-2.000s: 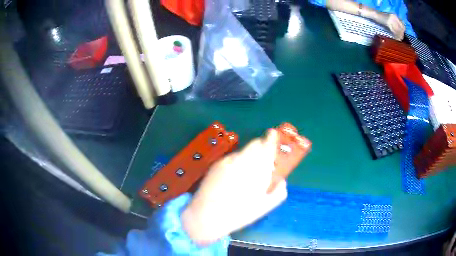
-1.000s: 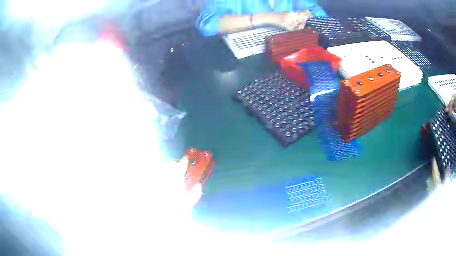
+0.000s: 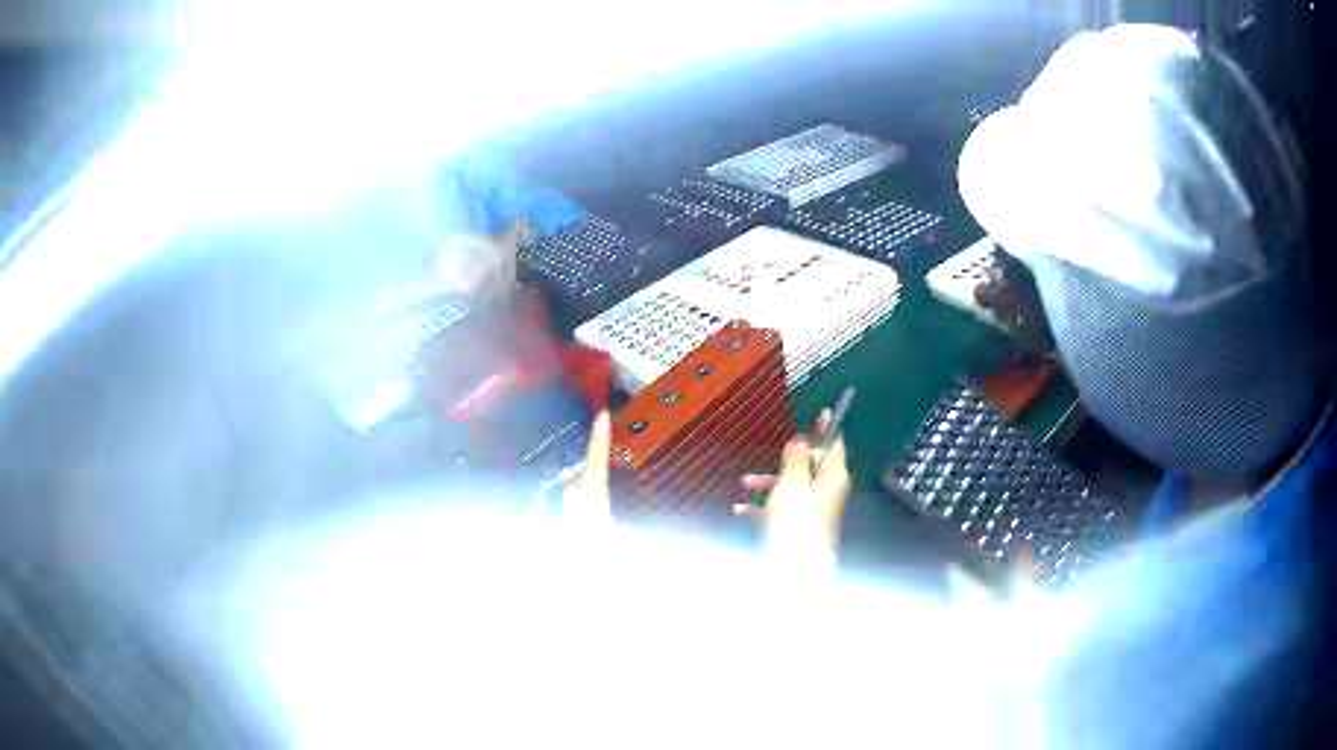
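Observation:
A stack of orange-brown fixtures (image 3: 704, 418) stands in front of me, with a row of small round seats on its top bar. My left hand (image 3: 593, 472) shows only as a pale finger against the stack's left end; the rest is lost in glare, so its grip is unclear. My right hand (image 3: 807, 506) is at the stack's right side and holds slim silver tweezers (image 3: 837, 418), tips pointing up. Some right fingers reach towards the stack's side. The lower part of the stack and both wrists are hidden by white glare.
White stacked trays (image 3: 843, 301) lie behind the fixtures. A dark component tray (image 3: 1004, 491) is at the right. A person in a white cap (image 3: 1158, 161) and blue smock sits at the right. A red item (image 3: 535, 366) is blurred at the left. Paler trays (image 3: 807, 158) lie farther back.
The view has swung right to the fixture stack. Both hands now flank it, and tweezers show in my right hand. The blue carrier sheet and the single fixture held earlier are no longer visible.

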